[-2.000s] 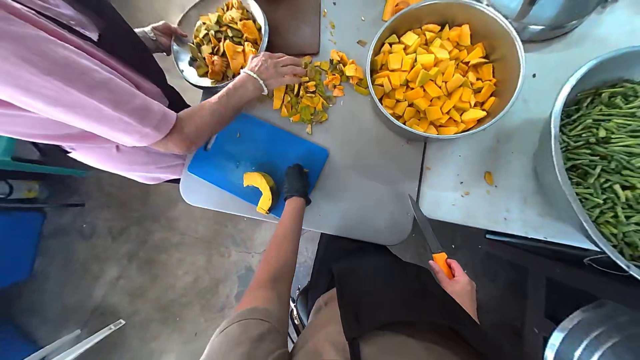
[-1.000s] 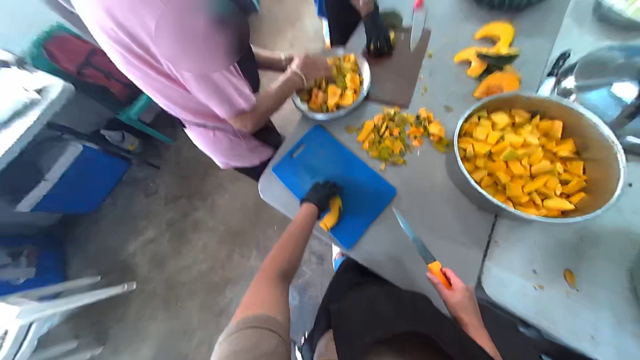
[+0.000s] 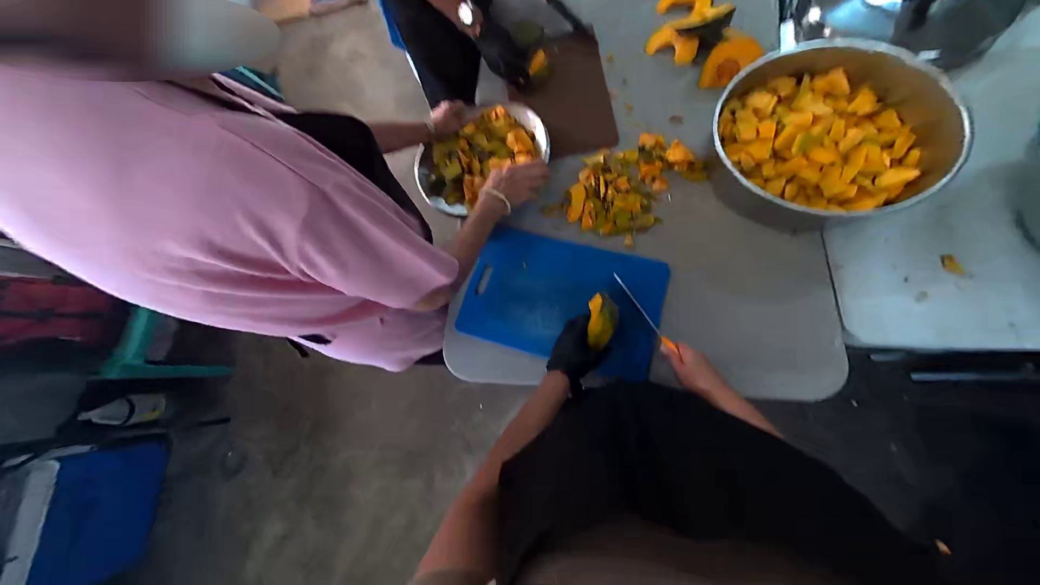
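Observation:
My left hand [image 3: 578,348], in a black glove, grips a wedge of squash [image 3: 602,322] with dark green rind over the right part of a blue plastic cutting board [image 3: 520,296]. Bare, my right hand [image 3: 692,366] holds a kitchen knife [image 3: 642,310] by its orange handle; the blade points up and left over the board, just right of the squash and apart from it. Beyond the board lies a pile of squash peelings and scraps [image 3: 613,199] on the grey table [image 3: 751,301].
A co-worker in pink at the left has both hands at a metal bowl [image 3: 542,134] of scraps. Another person's gloved hand holds squash by a brown board [image 3: 573,97]. A large metal pot [image 3: 959,138] of squash chunks stands at the right, with cut squash pieces [image 3: 731,58] beside it.
My right hand has brought the knife from the table's near edge to over the blue board. My left hand now holds the squash wedge raised, which lay loose on the board two seconds ago.

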